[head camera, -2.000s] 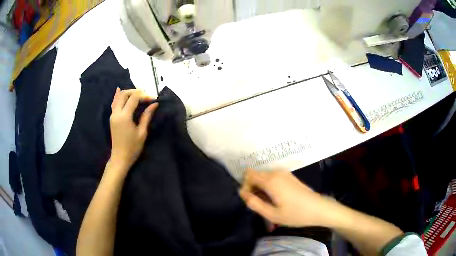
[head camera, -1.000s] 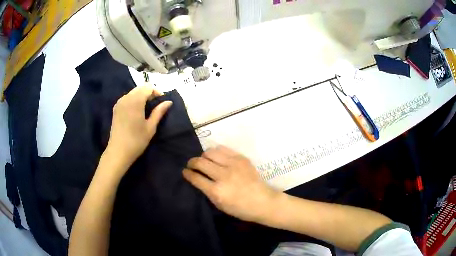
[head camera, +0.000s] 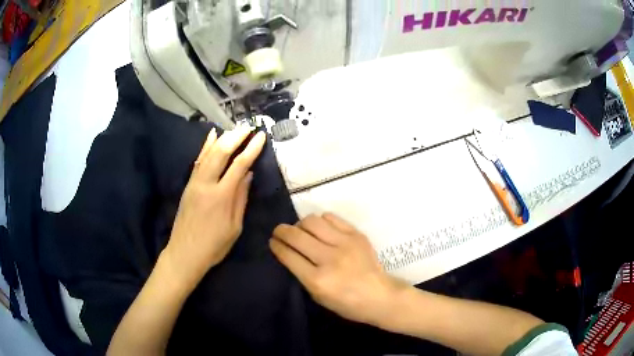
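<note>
Black garment panels (head camera: 132, 188) spread over the left of the white table and down over the lap. My left hand (head camera: 212, 198) lies on the cloth with its fingertips close in front of the presser foot and needle area (head camera: 254, 118), pressing the cloth near its right edge. My right hand (head camera: 334, 264) holds the cloth's right edge nearer the table front, its fingertips resting on the black cloth. The cloth's top end reaches under the left end of the white sewing machine head (head camera: 459, 42). The needle itself cannot be made out.
Thread snips (head camera: 506, 191) with orange and blue handles lie right of the needle. A printed ruler (head camera: 486, 215) runs along the front edge. Navy scraps (head camera: 553, 116) lie at the machine's right end. A red basket (head camera: 615, 313) is at the lower right. Yellow tape (head camera: 42, 52) edges the upper left.
My left hand has moved forward and right to the presser foot, bringing the cloth with it. My right hand moved from the lower right onto the cloth's edge. The machine appears larger in view.
</note>
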